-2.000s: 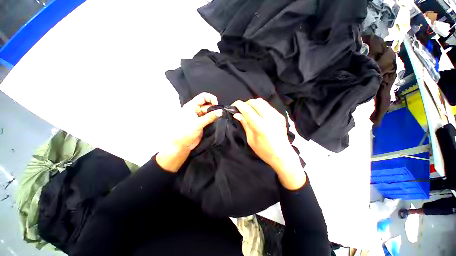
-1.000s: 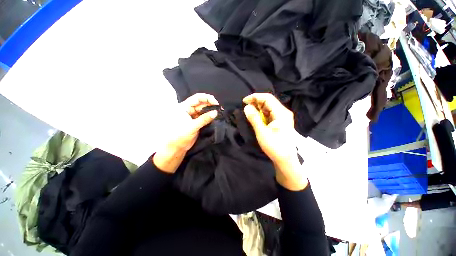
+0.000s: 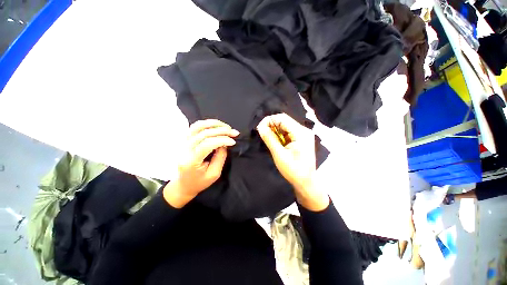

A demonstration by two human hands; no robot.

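Observation:
A black garment [image 3: 222,83] lies partly spread on the white table and is bunched over its near edge. My left hand [image 3: 203,156] pinches the black cloth between thumb and fingertips. My right hand [image 3: 289,147] is beside it, with yellow thread snips [image 3: 282,135] showing between its fingers and palm. The fingertips of my right hand touch the cloth. The snips' blades are not visible, and the seam between the hands is too dark to make out.
A large black garment pile [image 3: 333,50] lies beyond the right hand, with a brown garment [image 3: 410,33] past it. Black cloth on pale green cloth [image 3: 47,222] is at lower left. Blue bins [image 3: 445,139] and another person's arm [image 3: 472,195] are at the right.
The garment is flatter and more spread beyond my hands. Both hands have shifted slightly down and left in the view. My right hand has turned, and the yellow snips show as in the second frame.

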